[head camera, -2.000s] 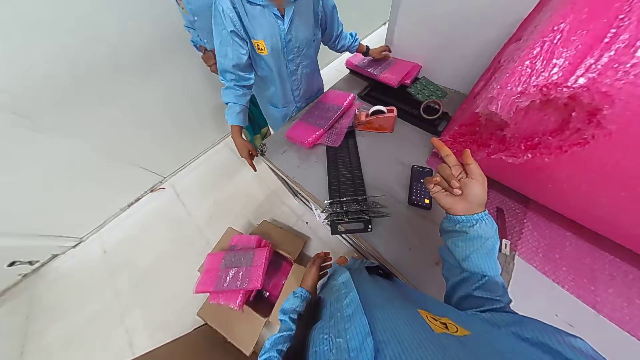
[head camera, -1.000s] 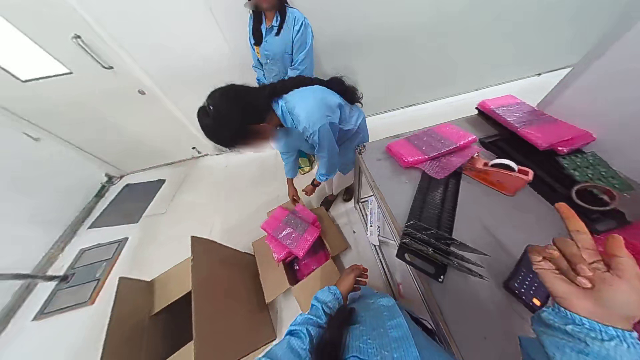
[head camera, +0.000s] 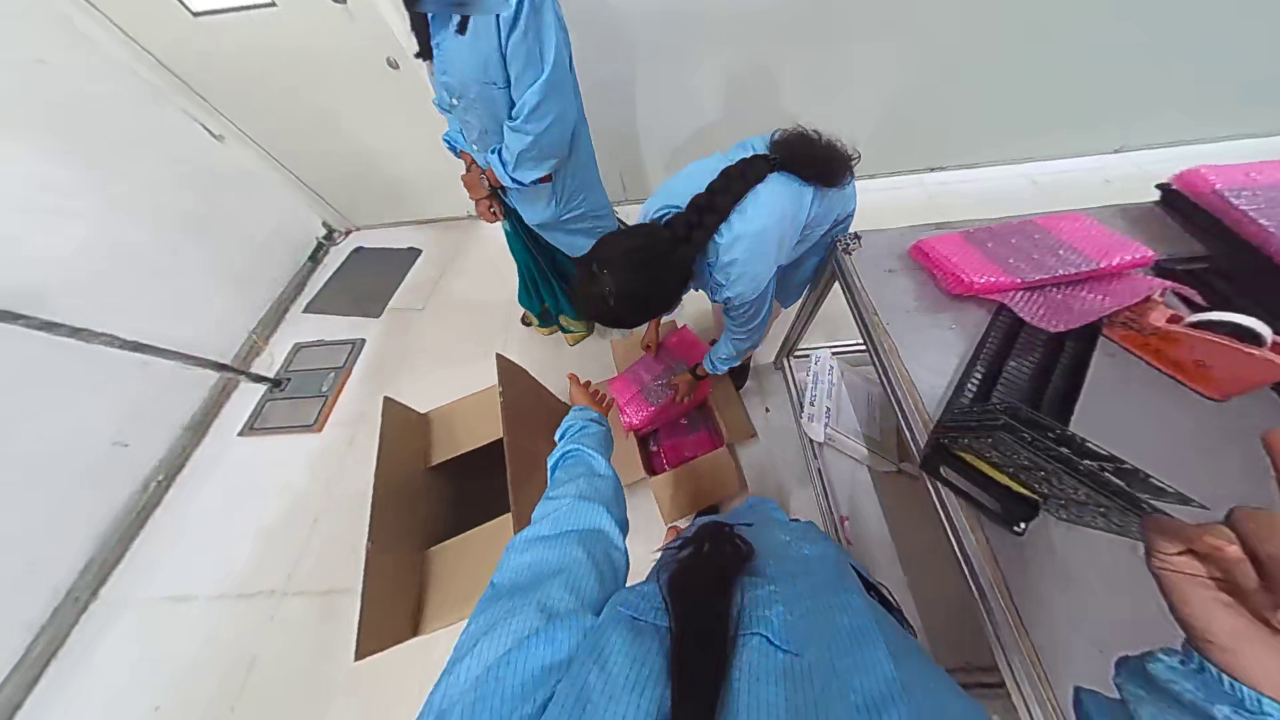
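My left hand (head camera: 590, 394) reaches out over the floor with its fingers apart, holding nothing. It is just left of a pink bubble-wrapped packet (head camera: 655, 385), which a bending co-worker touches with both hands. More pink packets (head camera: 683, 442) lie below in an open cardboard box (head camera: 695, 488). At the right edge, my right hand (head camera: 1215, 570) is over the table, partly cut off by the frame, with its fingers partly curled. Its fingertips are beside dark circuit boards (head camera: 1075, 470) on a black slotted rack (head camera: 1035, 365); whether they touch is unclear.
A larger open carton (head camera: 400, 530) stands on the floor at left. The metal-framed table (head camera: 930, 450) bears pink packets (head camera: 1040, 252) and an orange tape dispenser (head camera: 1190, 345). Another co-worker (head camera: 520, 120) stands behind. Floor plates (head camera: 303, 385) lie at far left.
The view has swung left toward the floor. One co-worker has bent down to the box and now has hands on the packet. My left arm has stretched out toward the box.
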